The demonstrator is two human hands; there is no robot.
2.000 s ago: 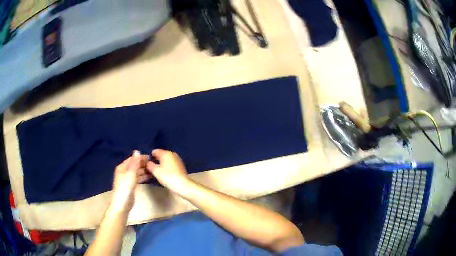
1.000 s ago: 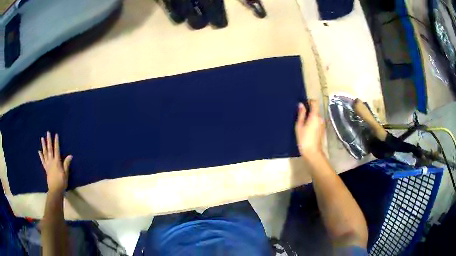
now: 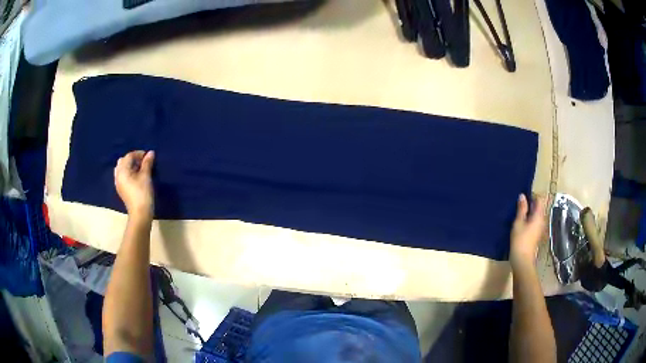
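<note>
Dark navy trousers [image 3: 340, 163] lie flat and lengthwise on the beige pressing table [image 3: 340, 273], with a shallow crease along the leg. My left hand [image 3: 134, 179] is on the wider left end, its fingers curled and pinching the cloth. My right hand [image 3: 528, 225] is at the short right hem, with its thumb and fingers around the edge; the fingertips are partly hidden. The steam iron [image 3: 569, 237] rests just right of my right hand, its silver plate showing beside a light wooden handle.
Black hangers [image 3: 443, 32] lie at the far side. A grey padded board [image 3: 92, 28] is at the far left. Another navy piece [image 3: 584, 60] lies at the far right. Blue crates stand below the near edge, one at the right [image 3: 602, 340] and one near the centre [image 3: 227, 337].
My hands have moved from close together to opposite ends of the trousers. The cloth was smoothed out flat, and now shows a crease. My left hand's fingers have gone from spread to curled.
</note>
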